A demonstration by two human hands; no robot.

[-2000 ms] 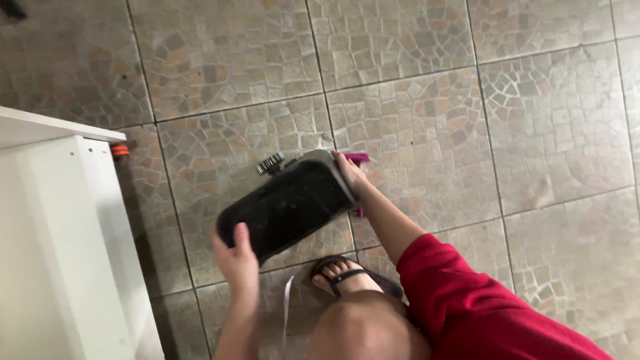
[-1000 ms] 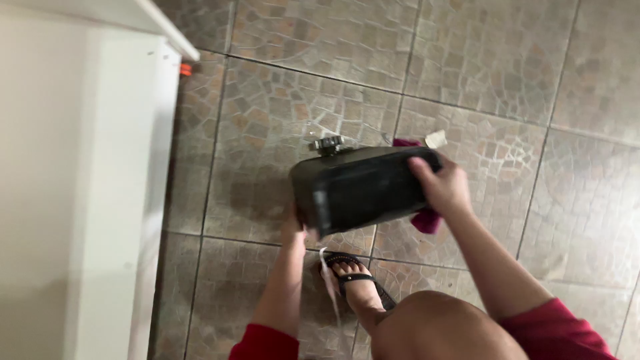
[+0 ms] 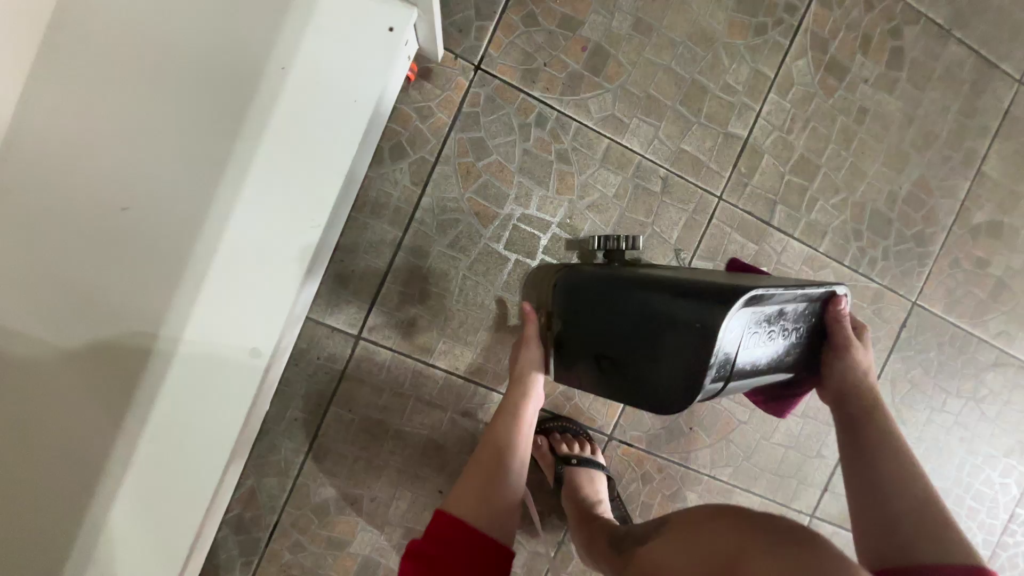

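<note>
Both my hands hold a black box-shaped housing [image 3: 640, 332], with rounded corners and raised lettering on its glossy right end, above the tiled floor. A dark toothed gear or knob [image 3: 615, 242] sticks out from its far side. My left hand [image 3: 529, 356] presses against the housing's left end. My right hand [image 3: 848, 348] grips its right end, the thumb on the glossy face. Partly hidden behind the housing is a dark magenta cloth [image 3: 780, 400]; whether my right hand touches it, I cannot tell.
A white furniture panel [image 3: 264, 240] stands along the left side. Near its far corner lies a small orange object [image 3: 412, 72]. My foot in a black sandal [image 3: 580, 462] is on the tiled floor [image 3: 640, 120] below the housing, with a thin pale strip [image 3: 534, 512] beside it.
The housing has been turned in my hands, so its glossy lettered end now shows on the right. The view has shifted, with more of the white panel in it.
</note>
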